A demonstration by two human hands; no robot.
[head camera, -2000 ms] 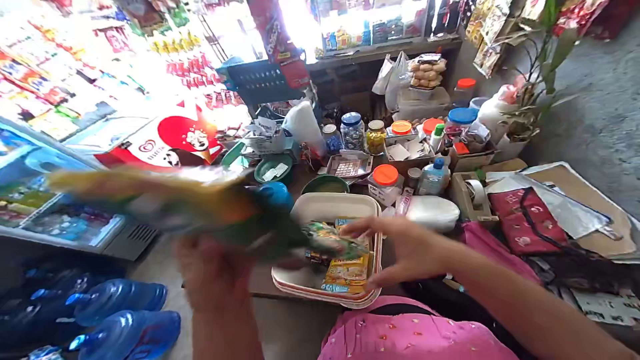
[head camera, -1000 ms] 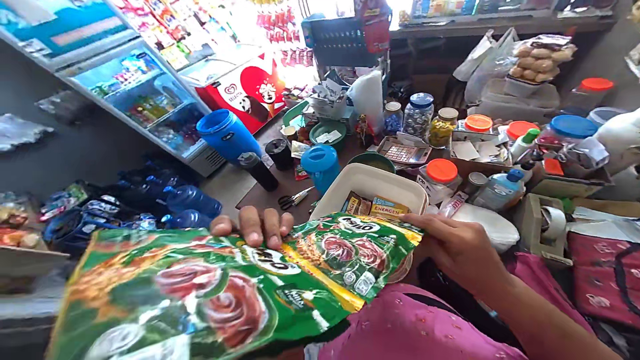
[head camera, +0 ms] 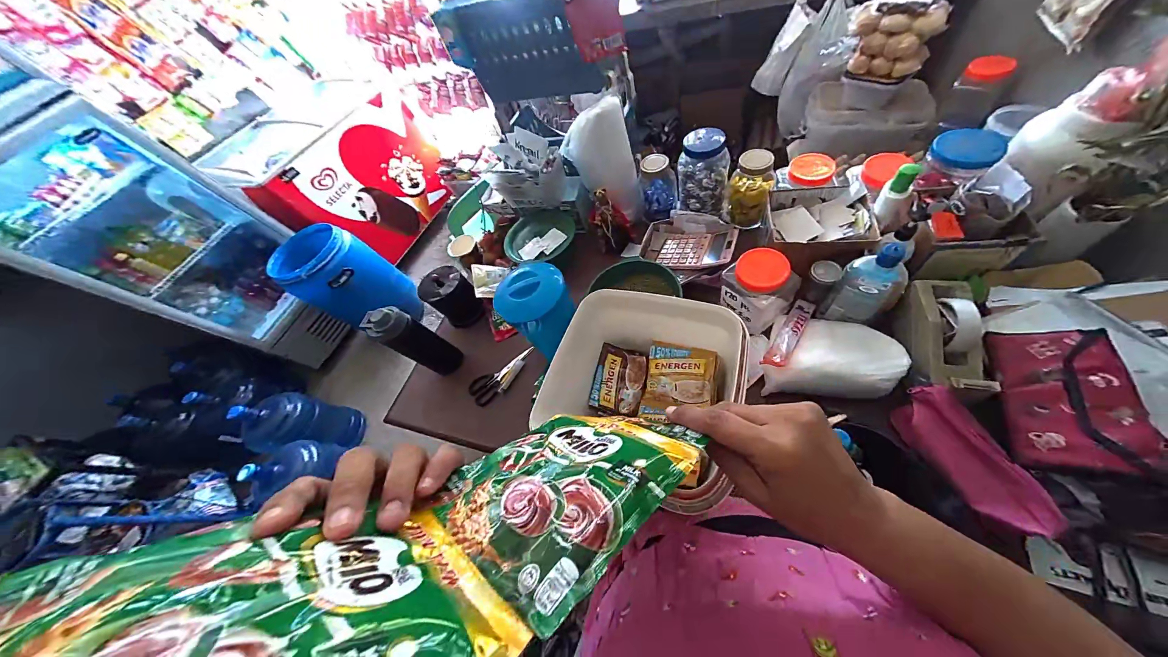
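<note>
A strip of joined green Milo sachets (head camera: 566,511) stretches from the lower left to the middle. My left hand (head camera: 360,488) grips it by the upper edge, with its fingers over the front and the thumb hidden. The right end of the strip is pinched between thumb and fingers of my right hand (head camera: 776,456), over the near side of a cream plastic tub (head camera: 570,365). Inside the tub lie Energen sachets (head camera: 680,379), partly covered by the strip.
Scissors (head camera: 500,376), a black tumbler (head camera: 415,339) and a blue pitcher (head camera: 534,306) stand or lie left of the tub. Beyond are a calculator (head camera: 689,245) and lidded jars (head camera: 703,173). At right are a filled plastic bag (head camera: 835,358) and a tape dispenser (head camera: 935,333).
Two seconds ago my right hand was apart from the packets, with its fingers spread above the tub; now it pinches the strip's end. The strip has spread out flat before me.
</note>
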